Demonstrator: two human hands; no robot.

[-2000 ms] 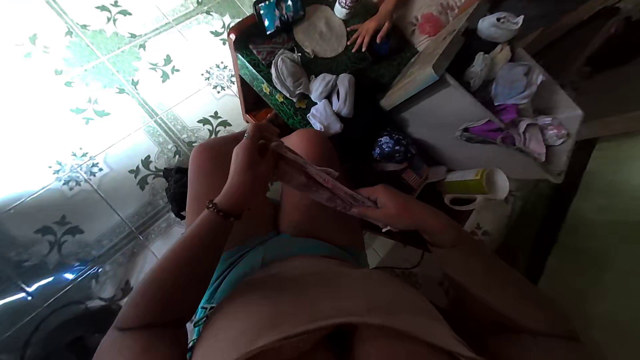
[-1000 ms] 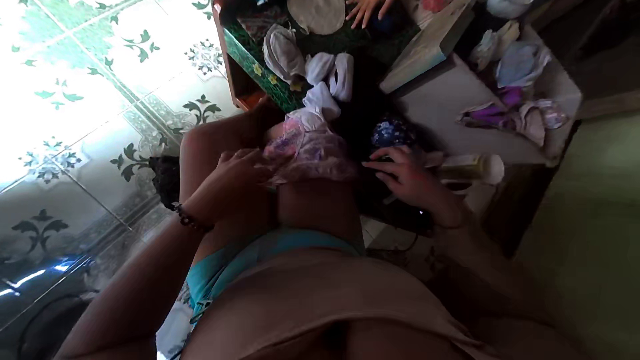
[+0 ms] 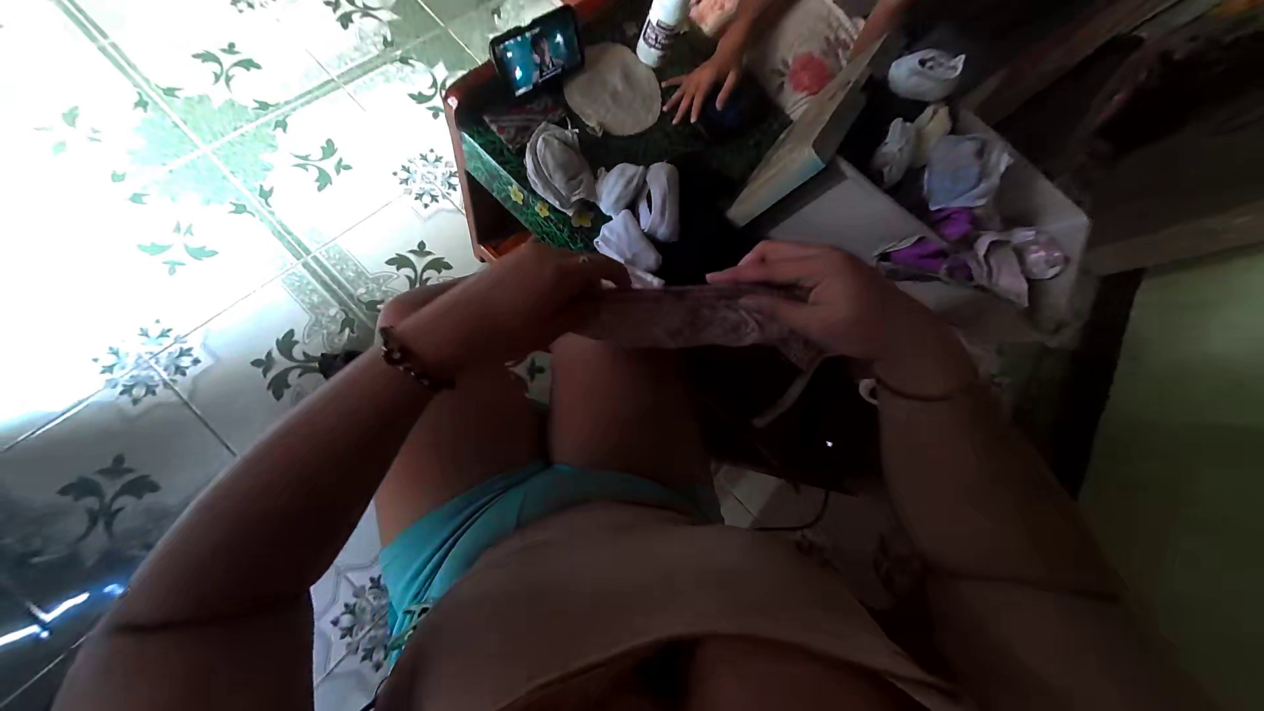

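Note:
A thin patterned pinkish cloth [image 3: 681, 316] is stretched level above my lap between both hands. My left hand [image 3: 553, 291] grips its left end; a beaded bracelet is on that wrist. My right hand [image 3: 825, 296] pinches the right end, and a narrow strip of the cloth hangs below it. Just beyond my left hand lie several rolled pale cloths [image 3: 637, 202] and a grey-white bundled cloth [image 3: 559, 166], on a green floral surface.
Another person's hand [image 3: 706, 87] rests near a round beige cloth [image 3: 614, 89], a white bottle [image 3: 660, 35] and a propped phone [image 3: 538, 54]. At right, an open box [image 3: 1071, 247] holds purple cloth [image 3: 948, 247] and pale cloths. A thick board [image 3: 805, 148] leans beside it.
The patterned cloth lay spread over my thighs a second ago, with my right hand apart from it. Now it is lifted and stretched between both hands.

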